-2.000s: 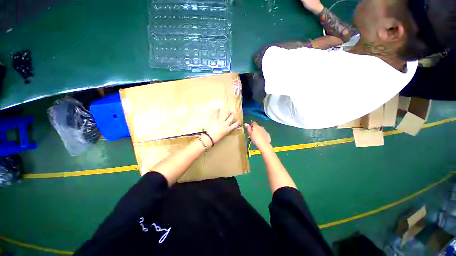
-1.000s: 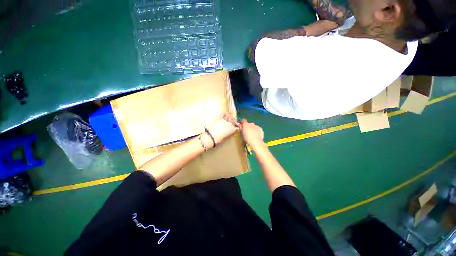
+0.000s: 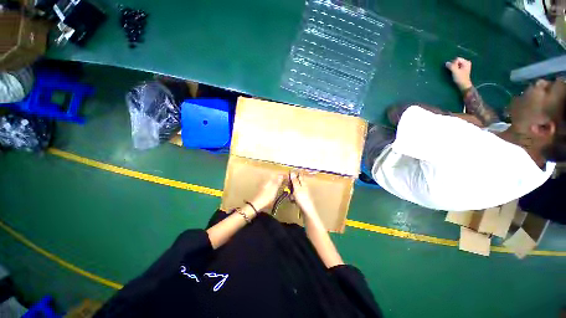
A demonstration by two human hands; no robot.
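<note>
The cardboard carton (image 3: pixel 298 133) lies in front of my body against the bench, with a dark slit along part of its centre seam. My left hand (image 3: pixel 269 191) is over the near flap, just below the seam, its fingers close to my right hand. My right hand (image 3: pixel 301 190) is beside it, its fingers closed around a small tool (image 3: pixel 282 200) with dark, curved handles and a bit of yellow. The tool's tip is hidden by the fingers. I cannot tell whether my left hand grips anything.
The green bench (image 3: pixel 205 46) holds a clear blister tray (image 3: pixel 335 56) and a pile of small black parts (image 3: pixel 133 26). A blue stool (image 3: pixel 205 124) and plastic bag (image 3: pixel 149 118) are left of the carton. A seated person in white (image 3: pixel 453 158) is right. Open cartons (image 3: pixel 490 225) lie behind them.
My hands have moved from the carton's right edge to the middle of the seam. The dark tool handles now show between them. The view has turned, and the seated person's hand rests further along the bench.
</note>
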